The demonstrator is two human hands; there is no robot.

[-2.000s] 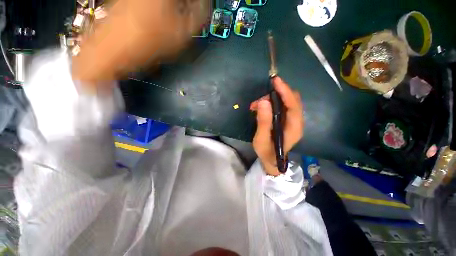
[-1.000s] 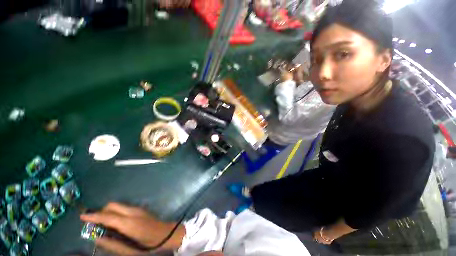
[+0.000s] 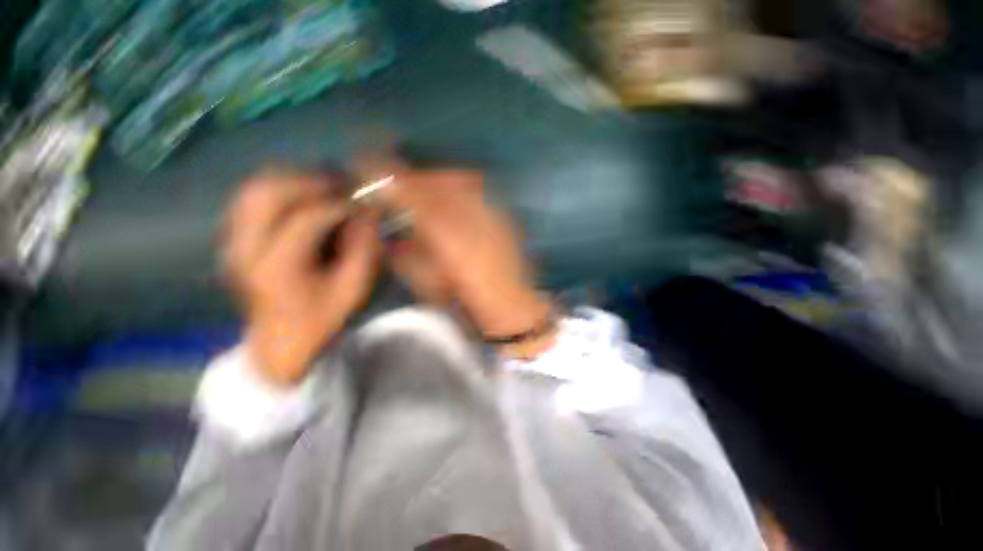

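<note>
The view is heavily blurred. My left hand [image 3: 289, 264] is in front of me with its fingers curled towards my right hand. My right hand [image 3: 466, 231] is close beside it, its fingertips almost meeting the left ones. A small bright strip [image 3: 374, 188] shows between the fingertips, too blurred to name. A thin dark line [image 3: 517, 336] crosses my right wrist. The soldering iron cannot be made out. What either hand holds is hidden by fingers and blur.
Teal housings [image 3: 253, 65] lie smeared in rows at the upper left, with a pale silvery pile [image 3: 45, 183] at the left edge. A pale slim strip [image 3: 544, 67] and a yellowish ring-shaped item [image 3: 681, 54] lie at the upper right. A dark-clothed leg [image 3: 798, 404] is at the right.
The view has swung from the person at the right back down to the mat. Both hands are now in view and close together; a second ago only my right hand showed.
</note>
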